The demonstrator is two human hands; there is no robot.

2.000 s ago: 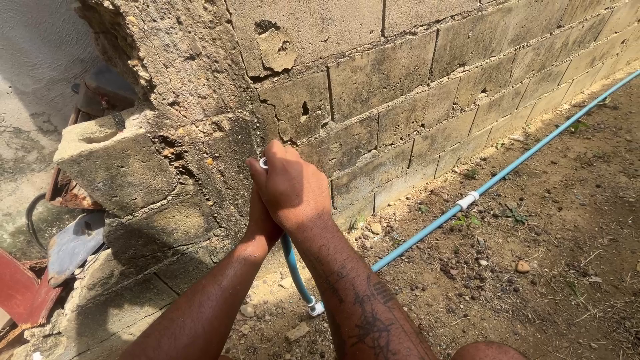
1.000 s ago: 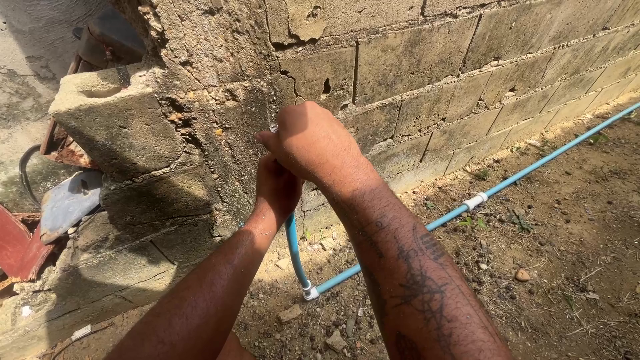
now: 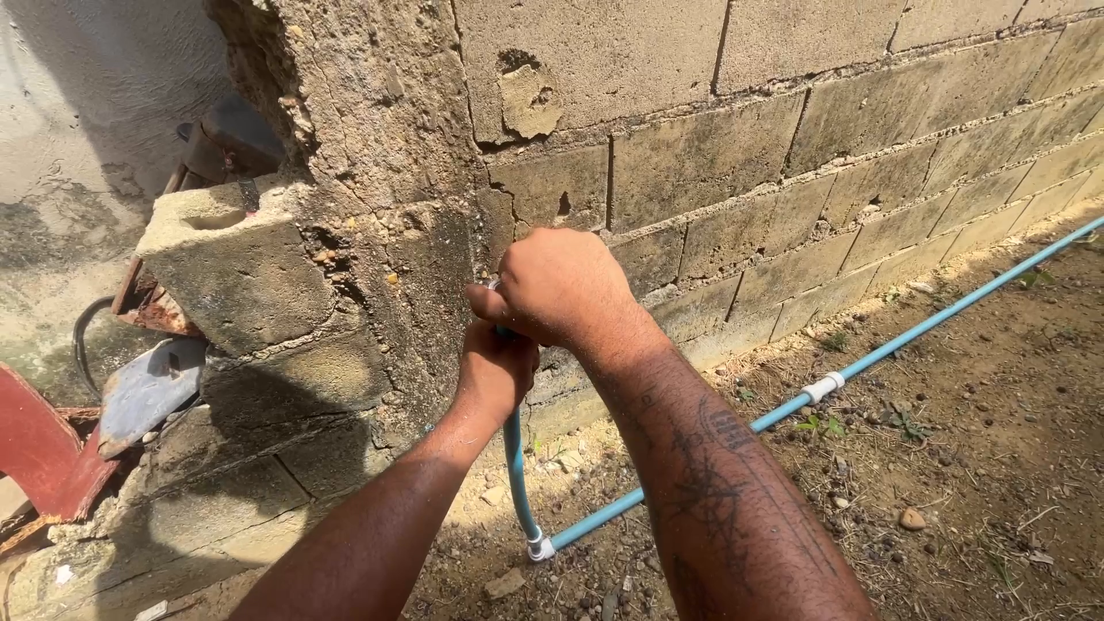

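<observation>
A blue plastic pipe (image 3: pixel 515 470) rises from a white elbow fitting (image 3: pixel 541 548) on the ground and bends slightly. My left hand (image 3: pixel 498 366) is closed around its upper part. Just above, my right hand (image 3: pixel 561 285) is closed over the pipe's top end, where a bit of a pale fitting shows by the thumb; most of that piece is hidden by the fingers. From the elbow a second blue pipe (image 3: pixel 914 332) runs along the ground to the upper right, with a white coupling (image 3: pixel 824 387) on it.
A concrete block wall (image 3: pixel 707 164) stands close behind my hands and runs off to the right. Its rough broken corner (image 3: pixel 379 112) and a hollow block (image 3: pixel 241 276) are at the left, beside a grey plate (image 3: pixel 153 392) and red metal pieces (image 3: pixel 43 440). Small stones lie on the soil.
Both hands stay on the upright pipe. My right hand has turned at the wrist, and the two hands now show slightly apart at the thumb side.
</observation>
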